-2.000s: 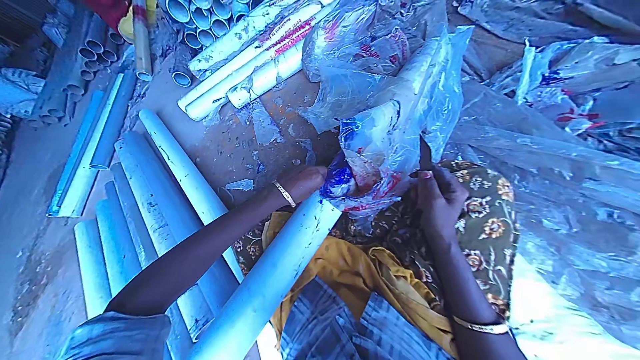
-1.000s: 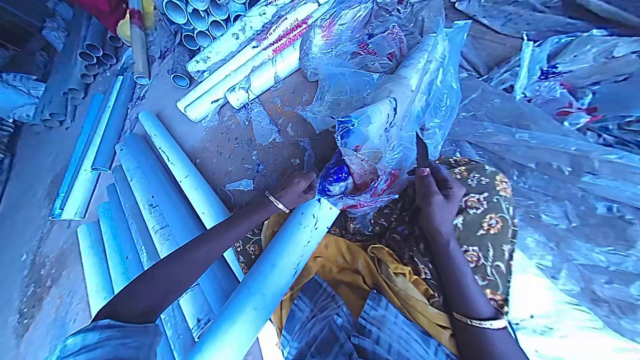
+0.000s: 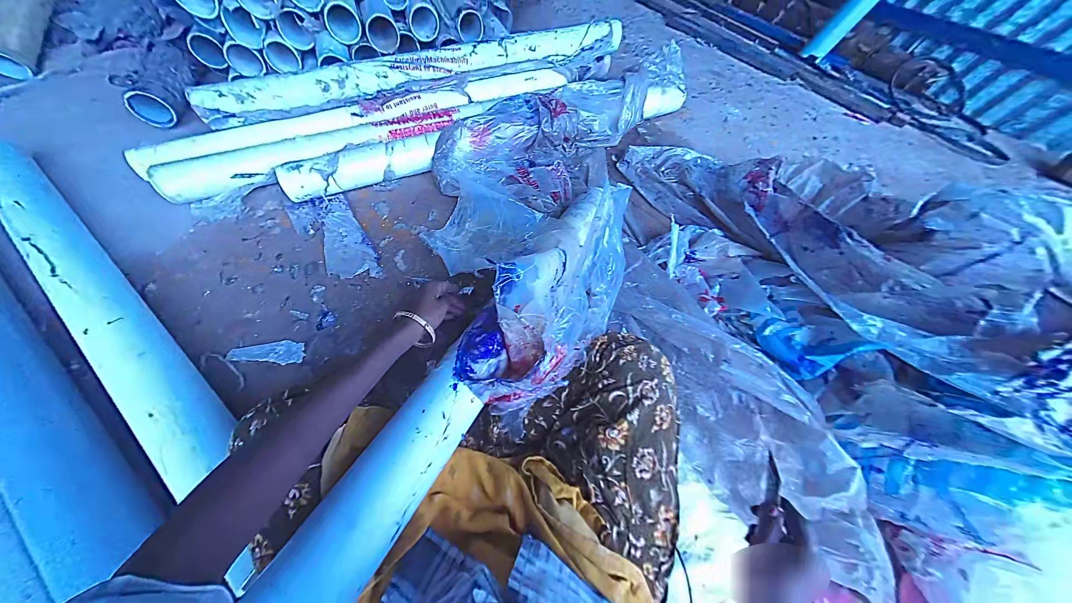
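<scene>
A long white pipe lies slantwise across my lap, its far part wrapped in torn clear plastic film with a blue and red patch at the film's lower edge. My left hand, a bangle at its wrist, is just beyond the blue patch, on the pipe's left side. Its fingertips run into shadow, so a hold cannot be made out. Low at the right, my right hand is partly blurred and grips a thin dark blade pointing up, over crumpled plastic sheeting.
More white pipes lie at the left. Several film-wrapped pipes lie across the ground ahead, with a stack of open-ended pipes behind them. Loose plastic sheets spread at the right. A corrugated metal sheet stands at the back right.
My right hand, with the dark blade, has moved away from the wrapped pipe to the lower right. My left hand has come off the blue patch to just beyond it. The view has shifted.
</scene>
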